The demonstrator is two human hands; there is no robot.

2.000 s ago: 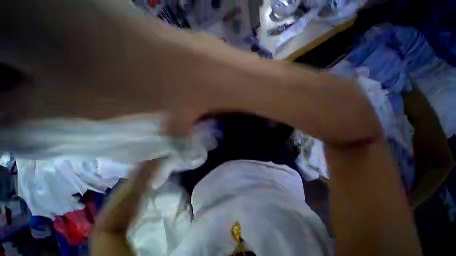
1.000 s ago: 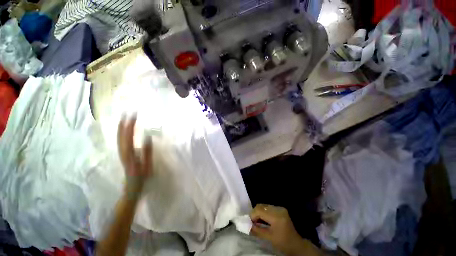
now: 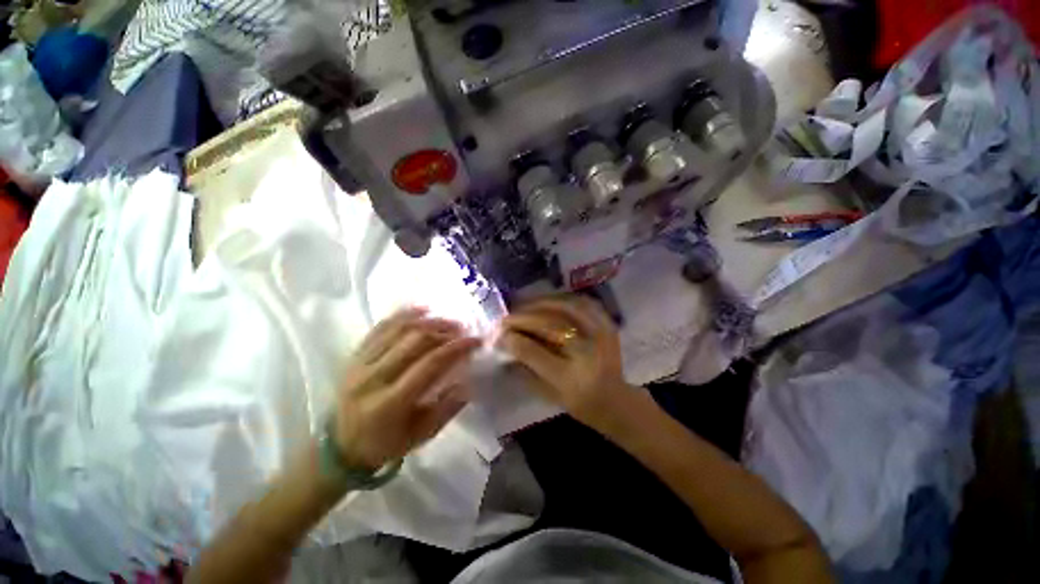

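Observation:
A white garment panel (image 3: 428, 485) lies over the machine table and hangs at its front edge. My left hand (image 3: 405, 382) and my right hand (image 3: 565, 351) meet at the panel's edge, just in front of the needle area (image 3: 473, 268) of the overlock machine (image 3: 570, 126). Both hands pinch the white fabric between fingers and thumb. The fingertips are close together, and the glare of the lamp washes out the fabric beside them. The presser foot is partly hidden by glare.
A long pile of white pieces (image 3: 103, 376) drapes at the left. Slim tools (image 3: 798, 226) and loose white printed tape (image 3: 952, 137) lie right of the machine. A second white pile (image 3: 855, 422) sits over blue cloth (image 3: 969, 297) at lower right. Trimmings (image 3: 730, 319) hang at the table's front edge.
My right hand has moved up from the lap to the needle area. My left hand has moved right and now pinches the fabric instead of lying over it. The panel's edge has shifted with them.

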